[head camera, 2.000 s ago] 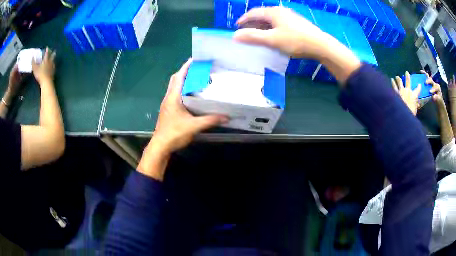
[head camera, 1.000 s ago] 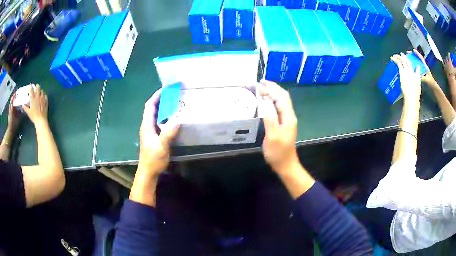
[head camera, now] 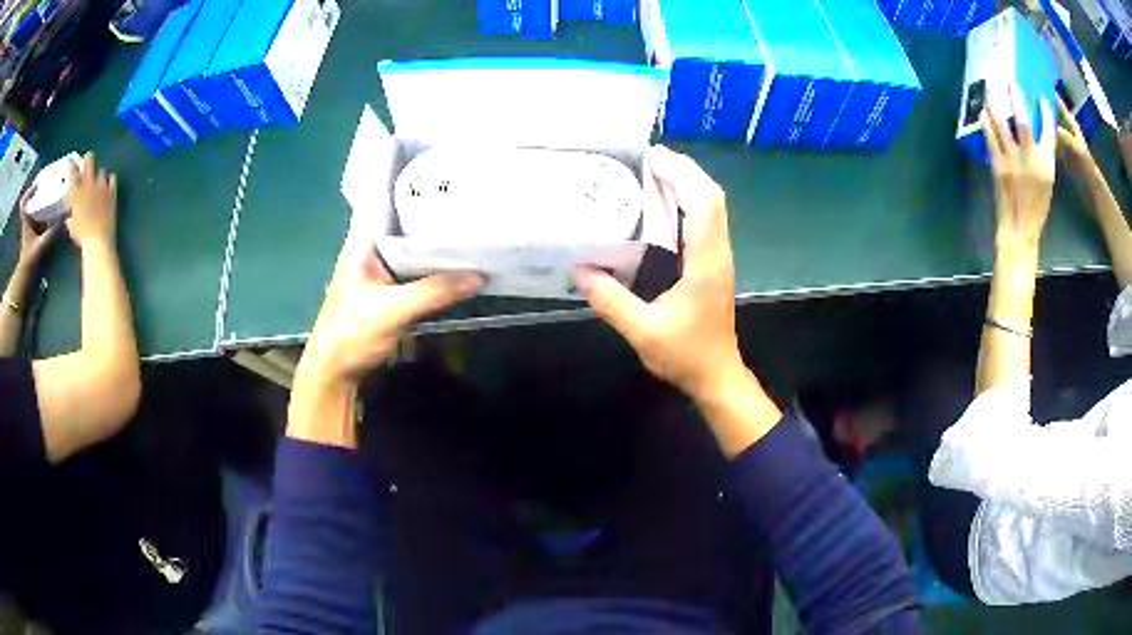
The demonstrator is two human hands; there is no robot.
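An open retail box (head camera: 521, 109) is held at the front edge of the bench, its white-lined lid flap standing up at the back and a side flap spread out at the left. Inside it lies a white rounded oblong case (head camera: 519, 196) with small dark marks near both ends. My left hand (head camera: 372, 310) grips the box's left front corner, thumb on the front face. My right hand (head camera: 685, 292) grips the right front corner, thumb also on the front. Fingers under and behind the box are partly hidden.
The green bench (head camera: 298, 248) carries blue cartons (head camera: 782, 81) behind right and a small group of blue cartons (head camera: 224, 75) at left. A neighbour's hands at left hold a white case (head camera: 52, 189). Another neighbour's hands at right hold a blue-and-white box (head camera: 1020, 75).
The right hand has come down from the lid flap to the box's right side. The blue side flaps no longer cover the case, and the left one is now folded outward.
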